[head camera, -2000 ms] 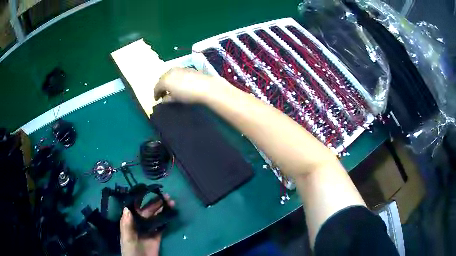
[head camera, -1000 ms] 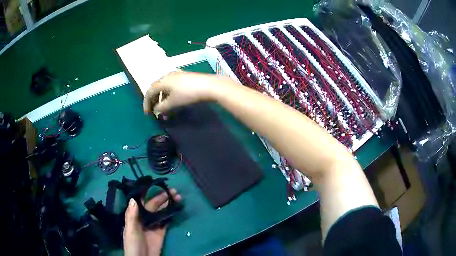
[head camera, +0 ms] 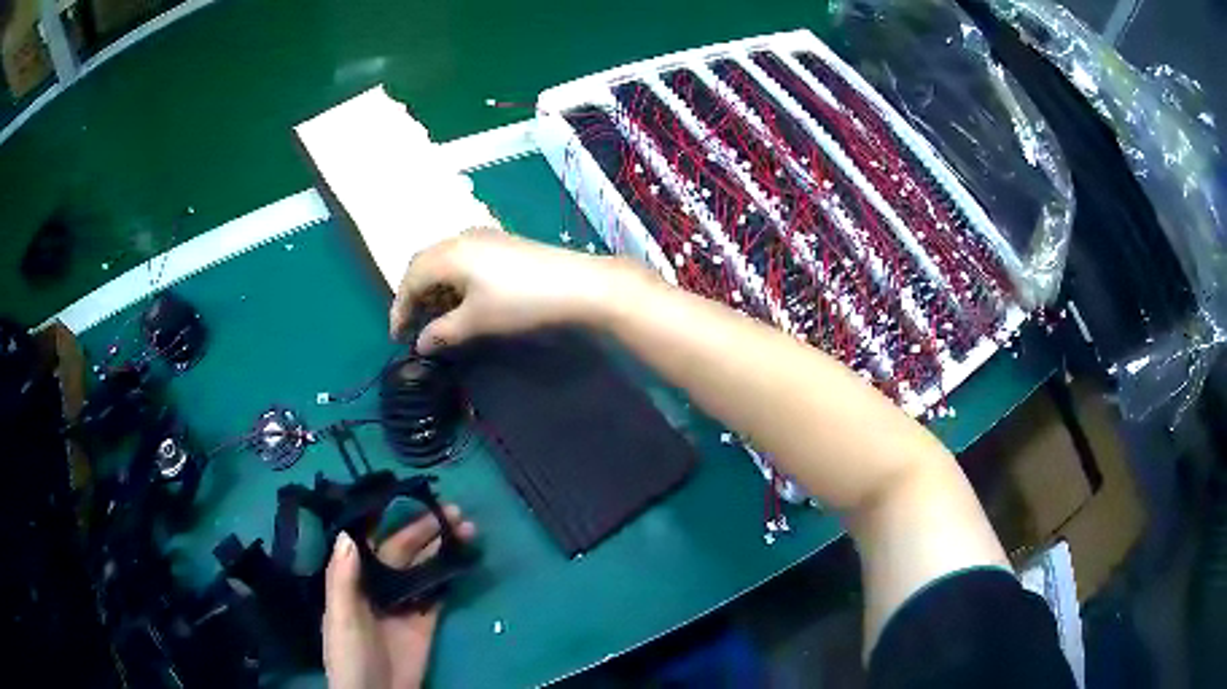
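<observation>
My left hand (head camera: 381, 612) holds a black plastic housing (head camera: 361, 505) with a large round hole and two thin prongs at the lower middle. My right hand (head camera: 451, 299) is over the near end of the white backing paper (head camera: 390, 189), fingers curled down at the edge of the black foam strips (head camera: 592, 431); whether it grips a strip is hidden. A ribbed black stack of round units (head camera: 421, 411) stands just below its fingertips. A round unit with a silvery centre (head camera: 280, 438) lies left of that stack.
A white tray (head camera: 581, 155) of red and black wired units is at the upper right, with a clear bag (head camera: 1171, 202) beyond it. Black housings (head camera: 148, 579) heap at the left. A white-edged green belt (head camera: 215, 253) runs behind. A cardboard box (head camera: 1050, 498) is at the lower right.
My right hand has moved down along the stack, and more white backing paper shows beyond it. My left hand still holds the housing. The view has shifted slightly.
</observation>
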